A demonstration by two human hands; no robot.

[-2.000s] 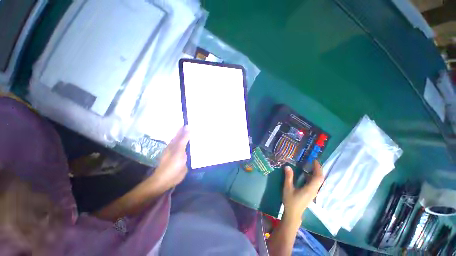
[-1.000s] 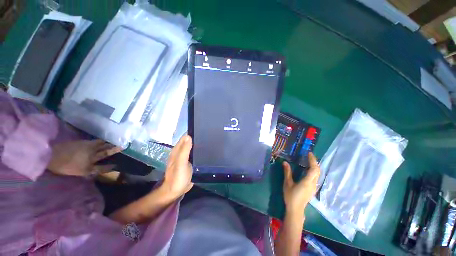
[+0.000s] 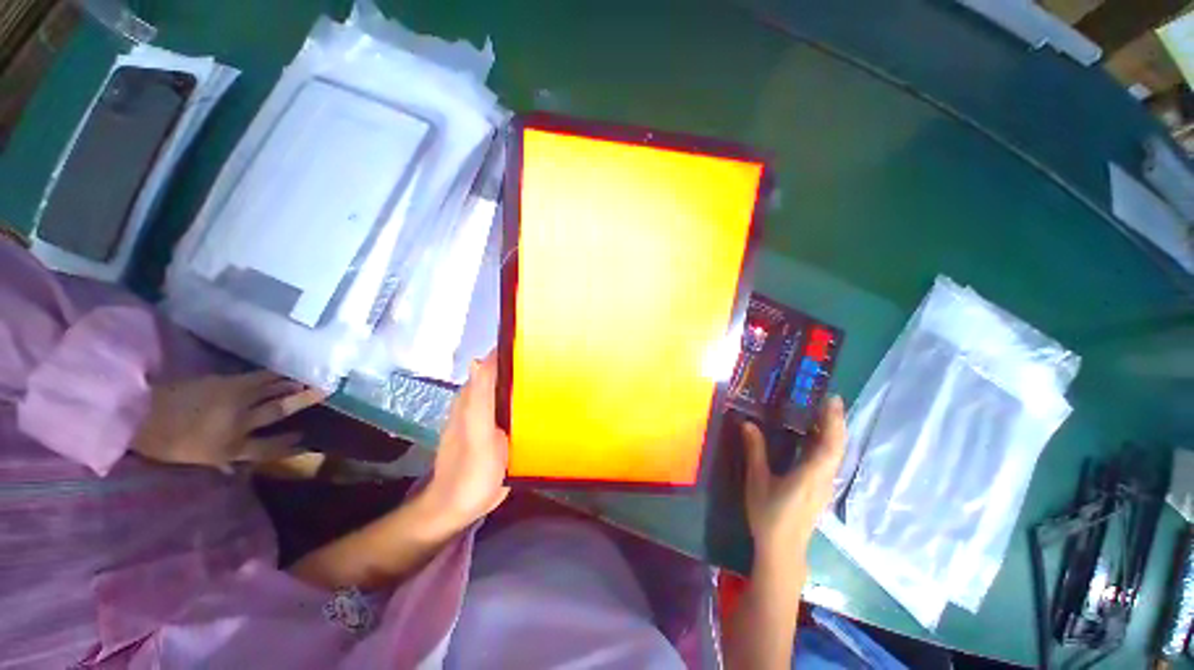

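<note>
My left hand (image 3: 469, 445) grips the lower left edge of an LCD panel (image 3: 629, 308), held up above the bench edge. Its lit face is yellow with red-orange edges inside a dark frame. A black test box (image 3: 786, 367) with red and blue blocks lies on the green mat, its left part hidden behind the panel. My right hand (image 3: 783, 478) is at the box's near edge, thumb and index finger apart, fingertips at or near the box. The flex cable and adapter board are hidden.
Translucent sleeves with a pale panel (image 3: 327, 196) lie left of the lit panel. A dark panel (image 3: 118, 164) lies on white sleeves at far left. More sleeves (image 3: 956, 452) lie right of the box. Black frames (image 3: 1100, 563) lie at far right. Another person's hand (image 3: 223, 419) rests at left.
The panel's face went from white to a dark screen with a loading ring, then to yellow. The panel has shifted right in view and now covers part of the box.
</note>
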